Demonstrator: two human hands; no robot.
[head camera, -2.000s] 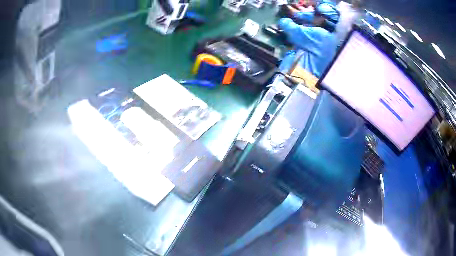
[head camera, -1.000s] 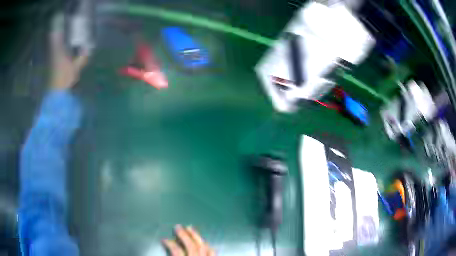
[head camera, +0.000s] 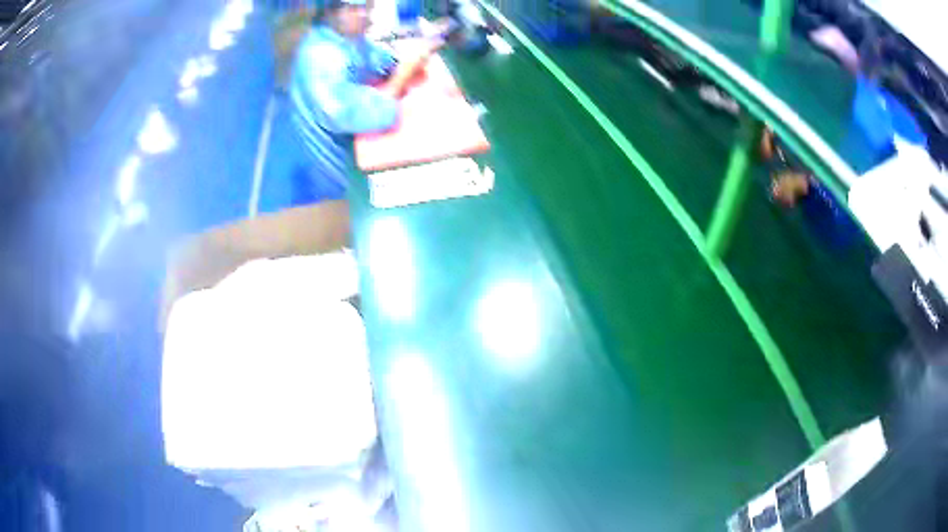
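Observation:
Neither of my hands is in the picture. The view is blurred and bright. The long, shiny green bench (head camera: 665, 353) runs away from me. A large, overexposed white bundle (head camera: 268, 379), perhaps bagged, stands against its left edge, with brown cardboard (head camera: 260, 241) behind it. A white and black printed carton (head camera: 816, 486) lies tilted at the lower right. Another white and black carton (head camera: 915, 234) shows at the right edge, partly cut off.
A person in light blue (head camera: 331, 88) works at the bench's far left, by a red-edged white stack (head camera: 421, 130). White items (head camera: 431, 182) lie nearer. A light green line (head camera: 634, 161) runs along the bench, with a green post (head camera: 736, 187) by it. Blue floor (head camera: 114, 426) lies left.
The view has swung away from the blanks, scanner and testers, along the bench to the far worker and white bundle. Both my hands, visible one second ago, are out of the picture.

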